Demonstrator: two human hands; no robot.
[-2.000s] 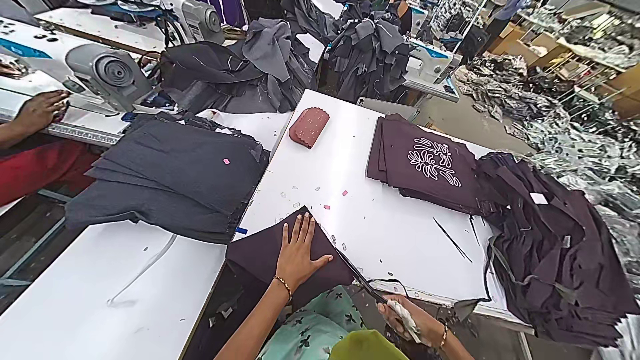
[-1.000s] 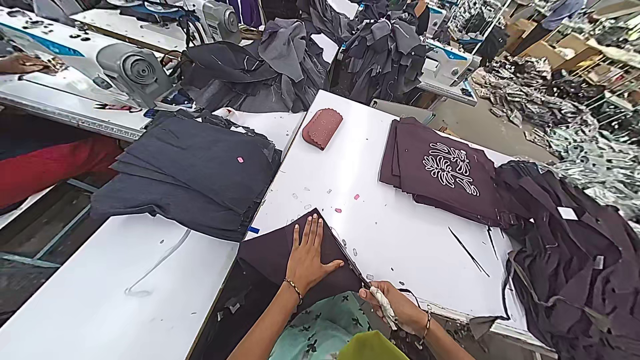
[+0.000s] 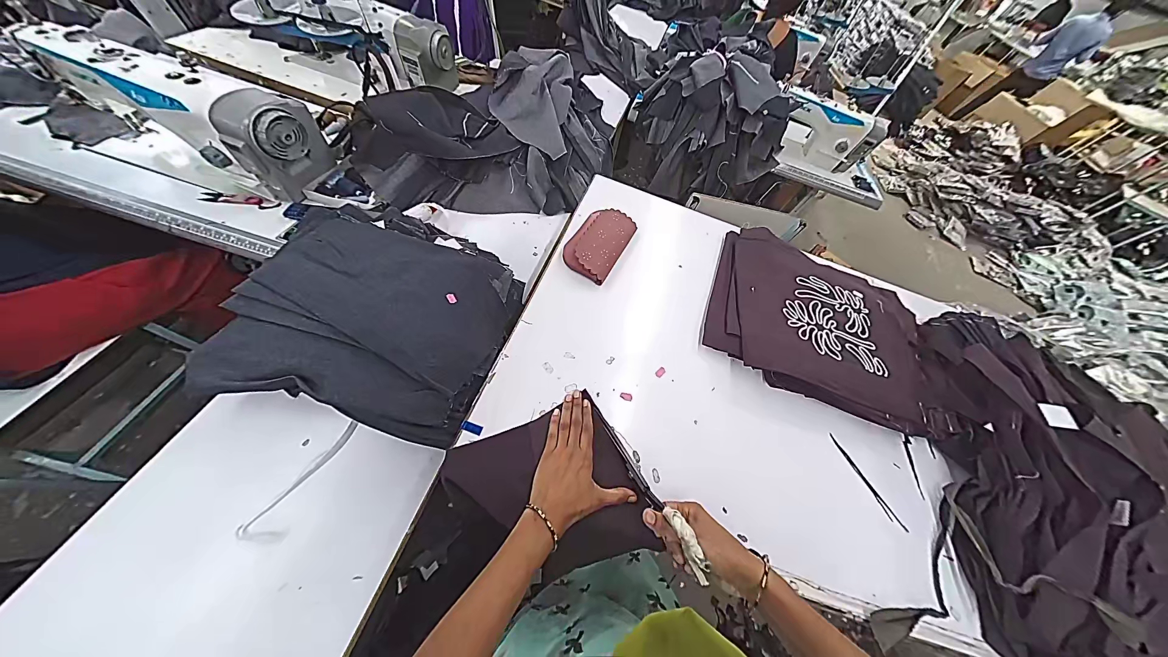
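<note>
My left hand [image 3: 570, 470] lies flat, palm down, on a dark maroon fabric piece [image 3: 502, 465] at the table's near edge. In my right hand [image 3: 703, 543] are scissors with cloth-wrapped handles [image 3: 684, 538]; their dark blades lie along the fabric's right edge. Whether the blades are apart cannot be made out. A stack of maroon pieces with white looped embroidery [image 3: 830, 319] sits to the right, beside a heap of maroon fabric [image 3: 1049, 474]. A stack of dark grey fabric [image 3: 365, 319] is on the left.
A pink scalloped case [image 3: 599, 245] rests on the white table [image 3: 730, 456] beyond my hands, with small scraps and dark threads nearby. Sewing machines [image 3: 274, 137] and grey fabric piles [image 3: 520, 128] stand behind. At the left edge is part of a seated person in red [image 3: 109, 301].
My right hand with the scissors has moved up and in toward the fabric's right edge. My left hand stays pressed on the fabric. The other person's hand at the left has gone out of view.
</note>
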